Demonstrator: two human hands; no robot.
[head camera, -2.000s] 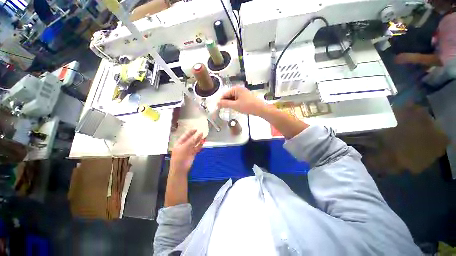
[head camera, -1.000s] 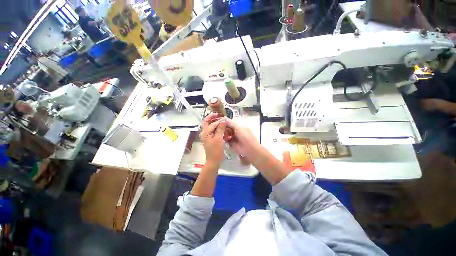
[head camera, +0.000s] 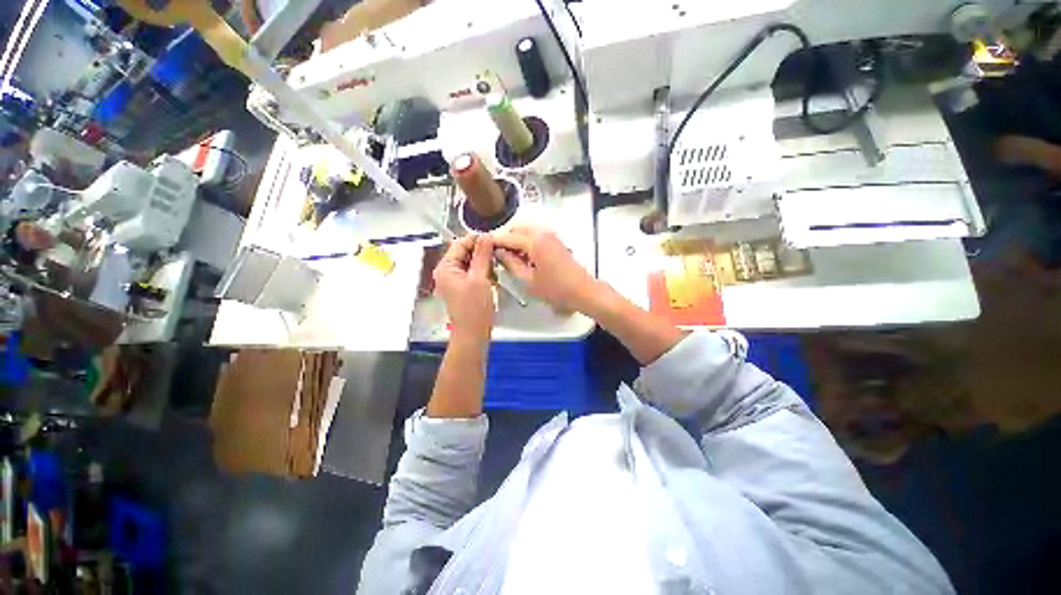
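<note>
My left hand (head camera: 468, 279) and my right hand (head camera: 545, 270) meet with pinched fingertips just in front of the brown thread cone (head camera: 479, 188). What the fingertips hold, if anything, is too small to see. The brown cone stands upright on a round base on the white table. An olive-yellow thread cone (head camera: 510, 123) with a green top stands behind it. A thin metal rod shows by my right hand. Both hands are bare and above the table's front part.
A small yellow spool (head camera: 375, 257) and a grey box-like panel (head camera: 268, 277) are on the left table. Brown panels (head camera: 265, 413) stand below it. A red-and-yellow card (head camera: 689, 288) lies on the right table. A white machine arm crosses behind. A person's arm shows far right.
My left hand has risen from the table edge to meet my right hand at the cones. The small brown spool seen at the table front is no longer visible. The camera view has shifted.
</note>
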